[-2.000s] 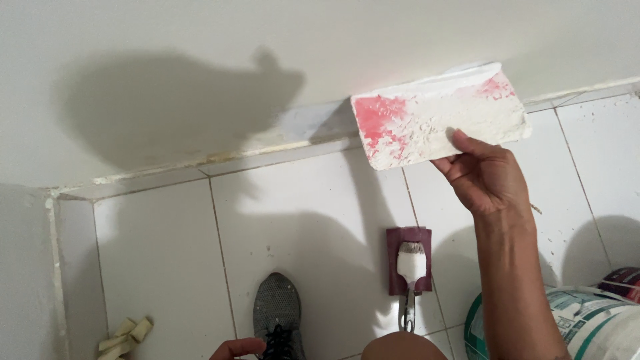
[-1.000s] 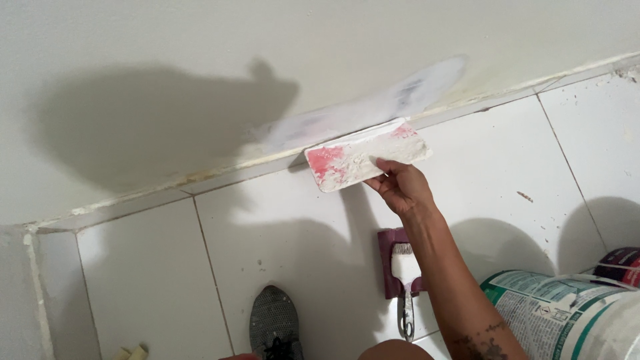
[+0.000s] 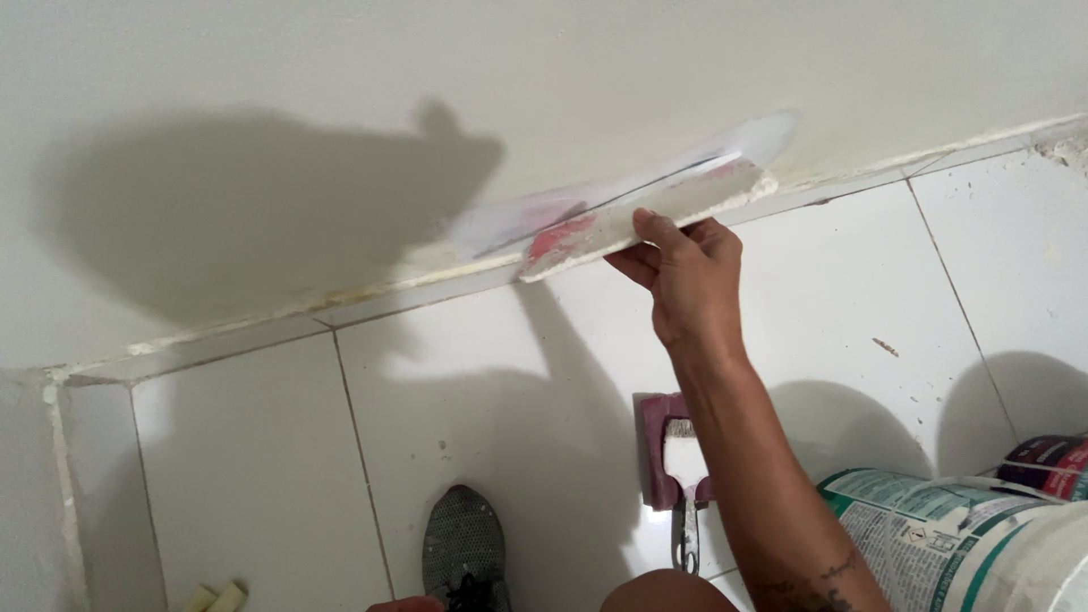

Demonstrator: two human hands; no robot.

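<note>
My right hand (image 3: 693, 268) grips a wide plastic spreader (image 3: 646, 217) smeared with white filler, with pink showing through at its ends. The spreader's long upper edge lies against the wall (image 3: 595, 85) just above the tile skirting, tilted up to the right. Around that edge a smooth whitish patch of filler (image 3: 756, 140) spreads over the wall. Only the fingertips of my left hand (image 3: 406, 604) show at the bottom edge, beside a grey shoe; what it holds, if anything, is out of sight.
A paintbrush (image 3: 682, 455) lies on a maroon block (image 3: 656, 442) on the tiled floor, partly behind my right forearm. A white and green bucket (image 3: 943, 535) stands lower right, near a dark red container (image 3: 1045, 463). Pale yellowish pieces (image 3: 225, 597) lie lower left. Debris dots the tiles.
The spreader, held off the wall face-up two seconds ago, has come to the wall and is now tipped steeper against it. A filler patch hidden or partly covered earlier shows more widely.
</note>
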